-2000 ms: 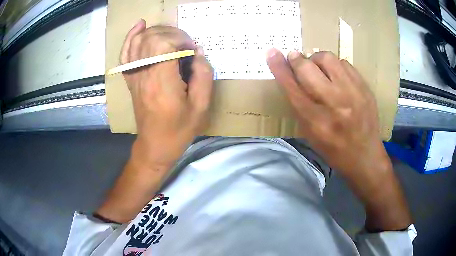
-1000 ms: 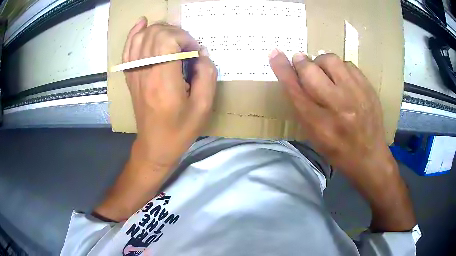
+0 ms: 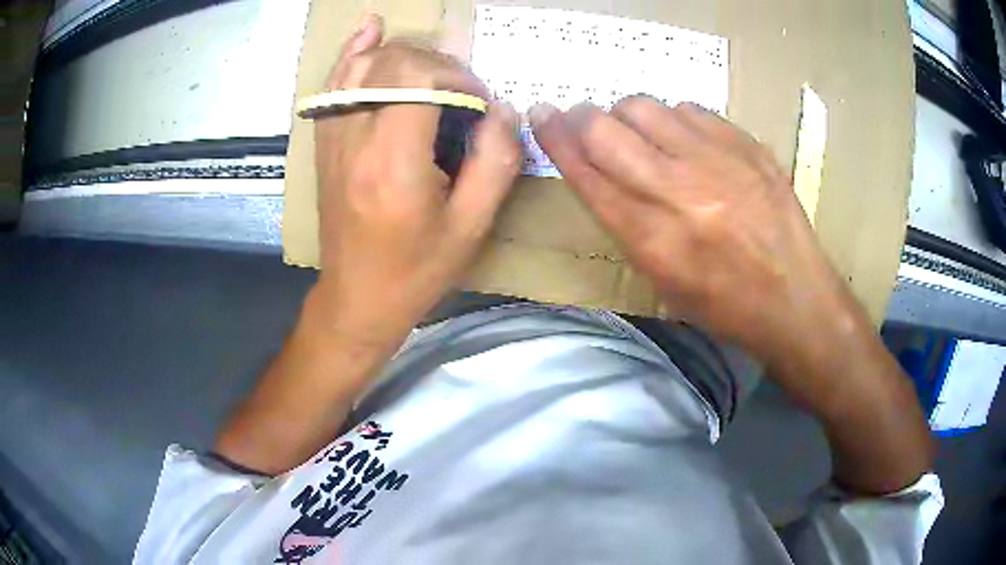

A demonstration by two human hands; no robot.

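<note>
A white panel (image 3: 601, 55) with rows of small dark marks lies on the brown cardboard (image 3: 552, 248). My left hand (image 3: 403, 166) is at the panel's lower left corner, with a narrow pale-yellow tape roll (image 3: 392, 98) looped round its fingers, seen edge-on. My right hand (image 3: 684, 188) covers the panel's lower right part. Its thumb and fingertips are close to my left fingertips at the near edge. A bluish patch shows between the hands. Any tape strip between the fingertips is too small to tell.
A flat yellowish-white stick, perhaps the cutter (image 3: 811, 155), lies on the cardboard right of the panel. Metal rails (image 3: 154, 204) run on both sides. A black ring (image 3: 987, 166) is at the far right, a blue stand (image 3: 938, 386) low right.
My right hand has moved left along the panel's near edge to meet my left fingertips. The view has shifted, so the cardboard sits further right and slightly turned. The tape roll stays on my left hand.
</note>
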